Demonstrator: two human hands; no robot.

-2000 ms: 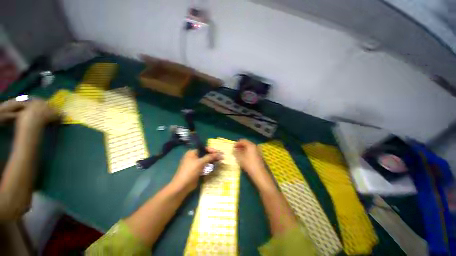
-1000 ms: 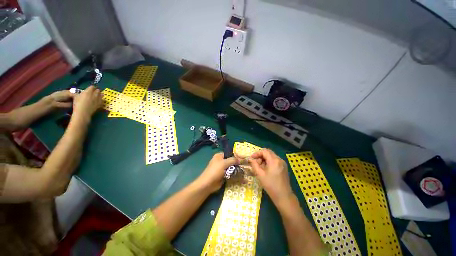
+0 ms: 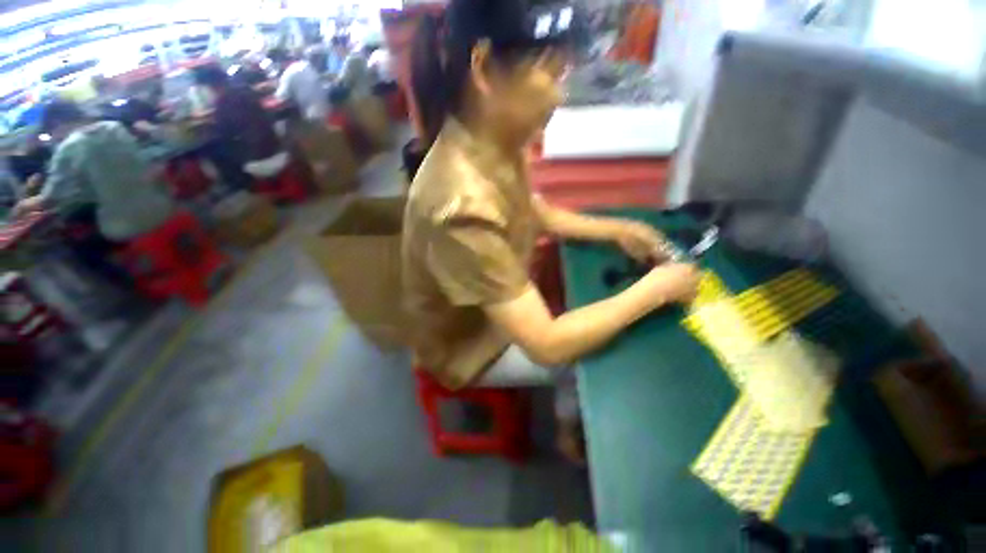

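Neither of my hands is in the picture; only a strip of my yellow-green clothing (image 3: 443, 536) shows at the bottom edge. Nearest in front are overlapping yellow adhesive sheets (image 3: 746, 448) on the green bench (image 3: 638, 432), blurred. A small silver-white piece (image 3: 840, 499) lies right of the sheets. A dark bundle of wires (image 3: 765, 531) is cut off by the bottom edge. Another person's hands (image 3: 676, 281) are at the upper end of the sheets, near silver-white and black parts.
A person in a brown shirt (image 3: 460, 232) sits on a red stool (image 3: 476, 416) at the bench's left side. A cardboard tray (image 3: 930, 405) is at the right by the wall. Cardboard boxes (image 3: 362, 270) stand on the floor. More people and red stools (image 3: 178, 254) are farther left.
The view has swung left, away from my work area. My hands, the held wires and the sheet under them have left the picture. The neighbouring person and the workroom have come into view.
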